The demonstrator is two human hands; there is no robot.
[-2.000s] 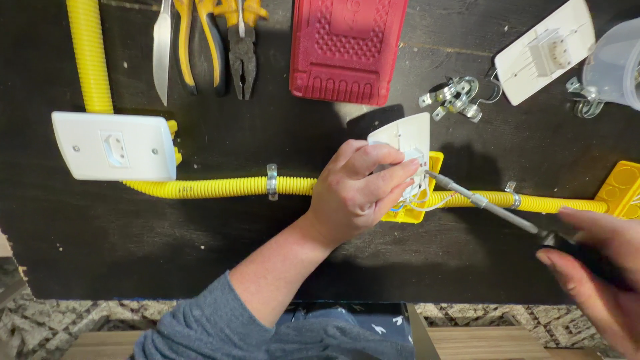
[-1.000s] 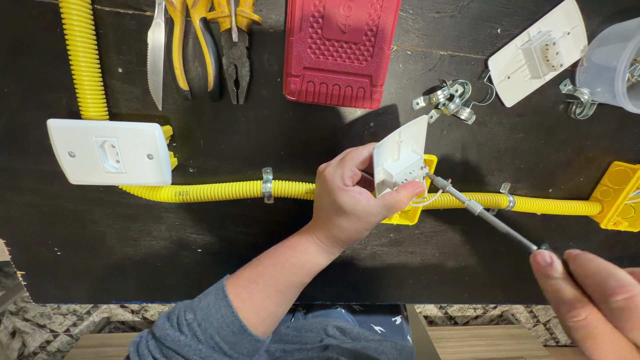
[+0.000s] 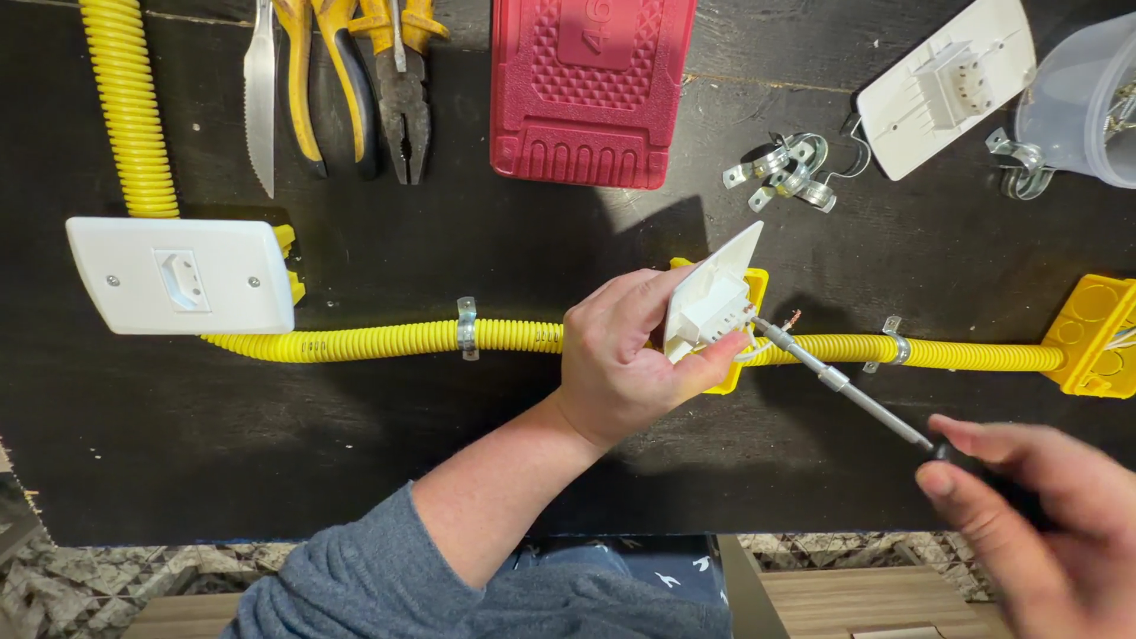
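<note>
My left hand grips a white outlet plate, tilted so that the socket module on its back faces right. Behind it sits a yellow electrical box, partly hidden by plate and hand. A white wire and a bare copper wire end show just right of the module. My right hand holds the dark handle of a screwdriver, whose tip meets the module's right edge at its terminals. Yellow corrugated conduit runs into the box from the left and from the right.
A mounted outlet plate is at left, another yellow box at right. Along the back lie a serrated knife blade, yellow-handled tools, pliers, a red case, metal clamps, a loose outlet plate and a clear tub.
The plate in my left hand has turned, so its back faces right more and shows the socket module. A bare copper wire end now shows beside it. The screwdriver tip stays near the module.
</note>
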